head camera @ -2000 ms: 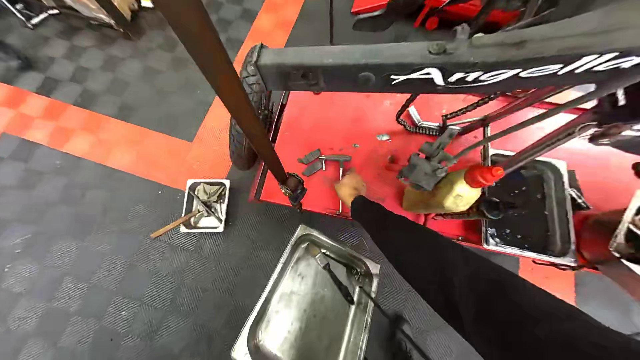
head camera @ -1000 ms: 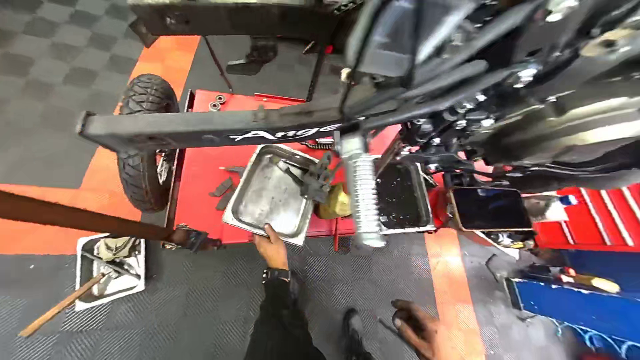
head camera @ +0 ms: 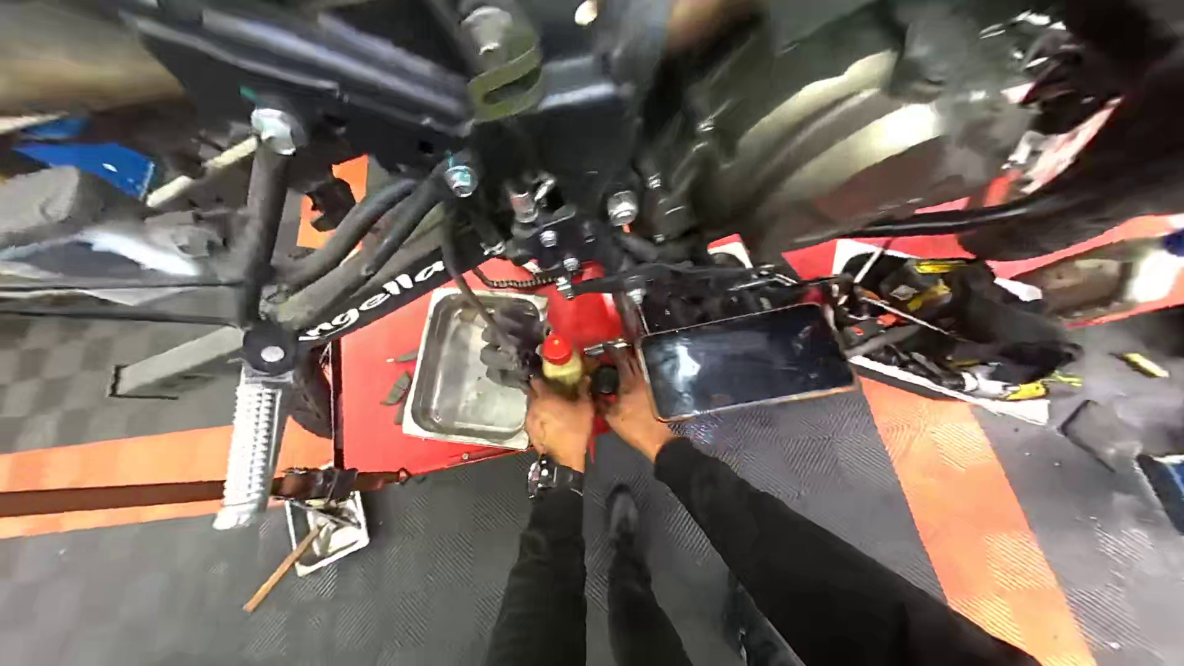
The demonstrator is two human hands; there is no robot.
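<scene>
My left hand (head camera: 561,421), with a watch at the wrist, is at the yellowish bottle with a red cap (head camera: 560,356); whether its fingers close on the bottle is unclear. Beside it, my right hand (head camera: 636,407) reaches toward a small dark round object (head camera: 606,380) and a metal tool (head camera: 606,348); its fingertips are partly hidden. Just left of the bottle lies a dark metal part (head camera: 509,349), over the edge of a steel tray (head camera: 462,370) on the red platform (head camera: 368,370). Dark brake-pad-like pieces (head camera: 398,388) lie left of the tray.
A motorcycle frame with a footrest (head camera: 252,453) hangs over the work area. Right of my hands is a dark-screened tablet (head camera: 747,361), then a white bin of tools (head camera: 948,379). A small tray with a wooden-handled tool (head camera: 282,569) stands on the floor at lower left.
The view has shifted to the right. My left hand was at the steel tray's edge and is now at the bottle. My right hand has come in from apart to beside it.
</scene>
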